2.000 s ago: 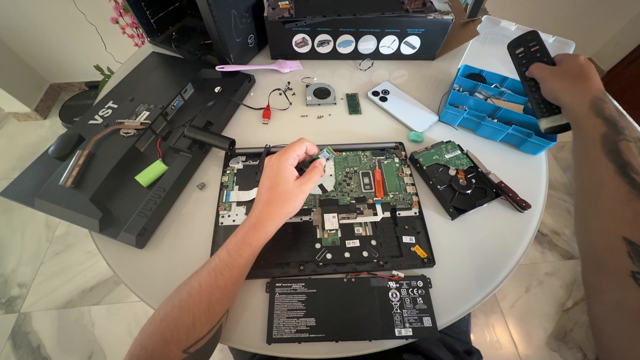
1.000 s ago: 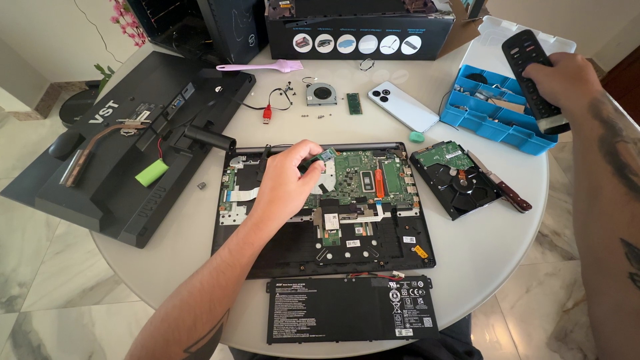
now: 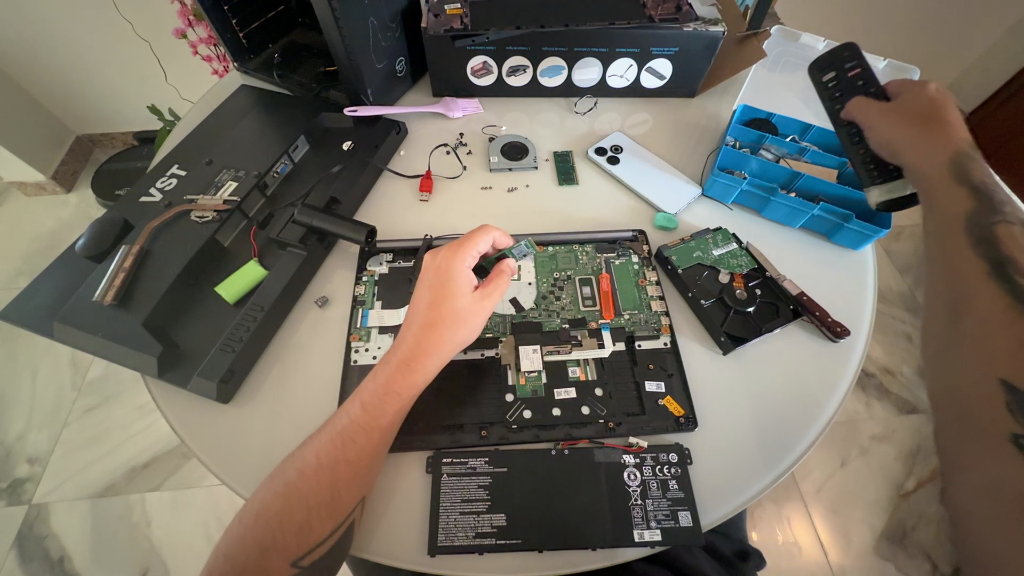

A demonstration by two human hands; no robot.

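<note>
My left hand (image 3: 460,292) pinches a small green circuit board (image 3: 514,254) between thumb and fingertips, over the opened laptop base (image 3: 512,360). Part of that board is hidden by the fingers. On the laptop's motherboard (image 3: 556,268) lies an orange screwdriver (image 3: 606,296). My right hand (image 3: 912,124) holds a black remote control (image 3: 852,120) above the blue compartment box (image 3: 800,216) at the upper right. A laptop battery (image 3: 560,500) lies at the near edge, just below the base. A cooling fan (image 3: 513,152) and a green memory module (image 3: 566,169) rest beyond the laptop.
A monitor (image 3: 184,320) lies at the left, with a copper heat pipe (image 3: 144,232) and a green battery pack (image 3: 242,281) on it. A hard drive (image 3: 724,296) and a wooden-handled knife (image 3: 816,316) lie right. Behind are a white phone (image 3: 644,172), pink brush (image 3: 416,107) and black box (image 3: 572,68).
</note>
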